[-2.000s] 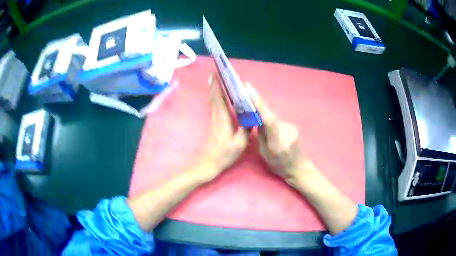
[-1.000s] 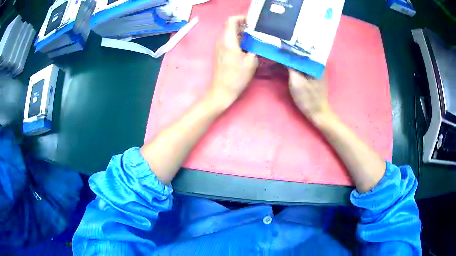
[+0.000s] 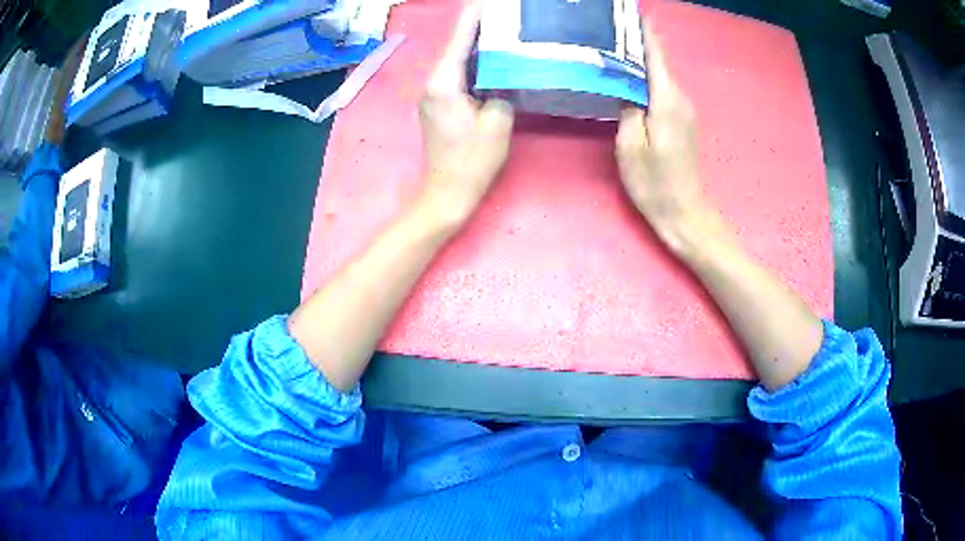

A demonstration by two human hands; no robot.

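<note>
A white printed outer sleeve (image 3: 561,72) with a blue lower edge and a dark rectangle is held at the top middle, above the pink-red mat (image 3: 550,275). Its top is cut off by the picture's edge. Its near end shows a greyish face; I cannot tell whether a box is inside. My left hand (image 3: 460,148) grips its left side, with the thumb at the lower corner. My right hand (image 3: 658,148) grips its right side, thumb at the lower right corner. Both hands are bare.
Blue-edged stacks (image 3: 275,48) stand at the upper left, with a loose white paper strip (image 3: 270,103) in front. A single retail box (image 3: 83,224) lies at left. Another person's blue sleeve (image 3: 32,227) reaches in there. The scale (image 3: 931,180) is at right.
The sleeve, first seen edge-on, then tilted with its front showing, is now level between both hands. The view has shifted downward. Another person's arm has come in at the left.
</note>
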